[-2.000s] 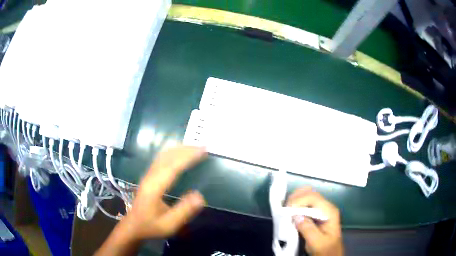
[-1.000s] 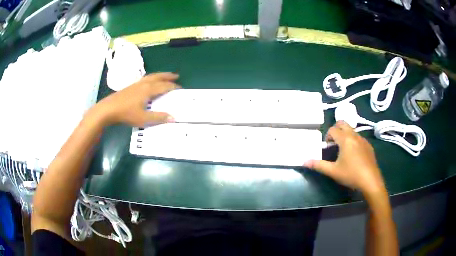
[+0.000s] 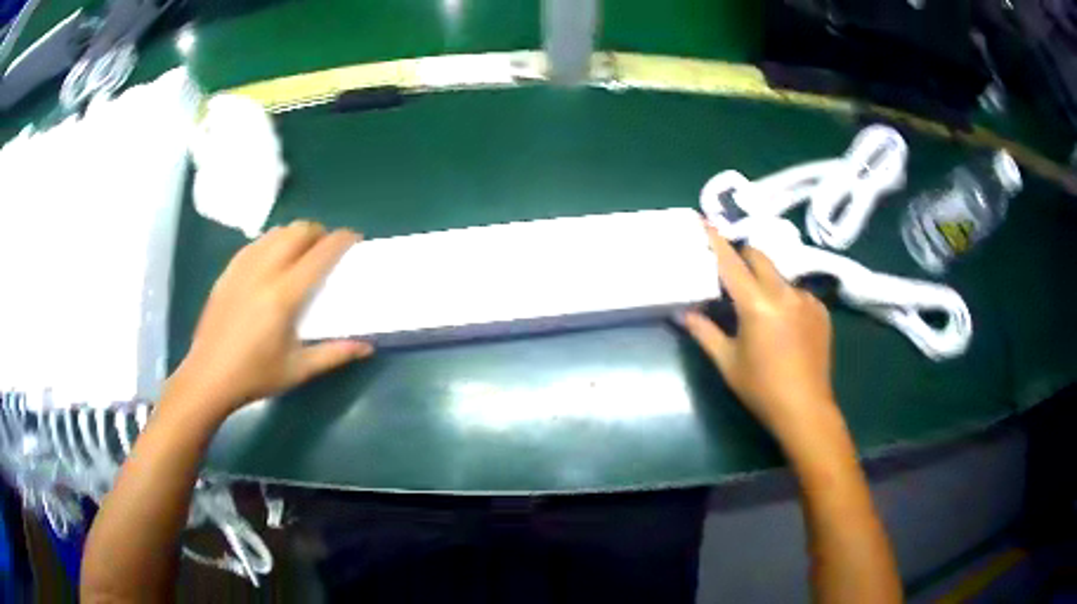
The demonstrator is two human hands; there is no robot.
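A white power strip lies crosswise in front of me, its top face blank at this blur. My left hand grips its left end, fingers behind and thumb at the front edge. My right hand grips its right end the same way. Only one top face shows; whether the second strip is under or behind it, I cannot tell. Two white looped power cords lie to the right, with a mains plug just behind my right hand. The other plug is not clear.
A stack of power strips fills the left side, with cords hanging at the bench edge. A limp white cloth lies beside it. A clear bottle with a yellow label stands or lies at the right. A grey post is behind.
The cloth left my right hand and lies by the stack. Two strips lay side by side; now one top face shows between my hands. My left hand has gripped the left end.
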